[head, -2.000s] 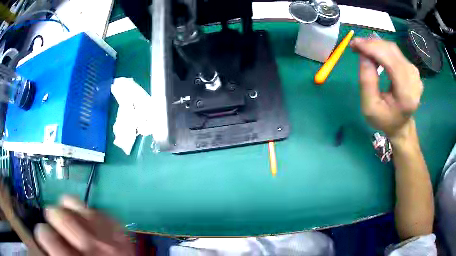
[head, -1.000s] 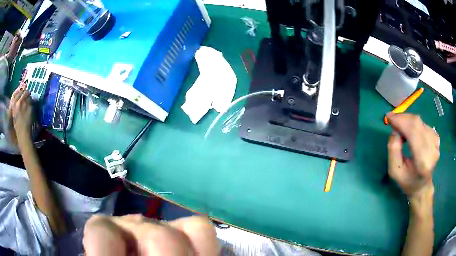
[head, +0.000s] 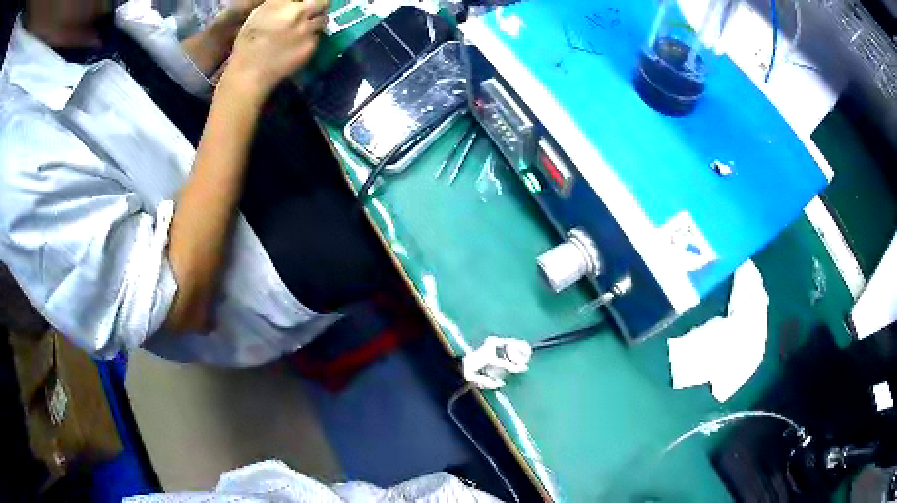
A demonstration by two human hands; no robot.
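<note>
Neither of my hands is in the picture. A blue control box (head: 757, 187) lies nearest, with two displays and a silver knob (head: 568, 261) on its dark front. A clear bottle with a dark base (head: 673, 79) stands on the box. A crumpled white wipe (head: 726, 339) lies beside the box. The black fixture (head: 752, 467) is cut off at the lower right, with a thin clear tube (head: 733, 419) curving from it.
A seated neighbour in a pale striped shirt (head: 74, 226) has hands (head: 280, 39) at the bench at upper left. A dark rectangular device (head: 408, 108) and thin tools (head: 455, 157) lie nearby. A white clamp-like piece (head: 496, 362) sits at the bench edge.
The view has swung left towards the blue box and the neighbour. Both my hands, the orange tools and the white pump bottle have left the picture. The fixture has shifted to the lower right corner.
</note>
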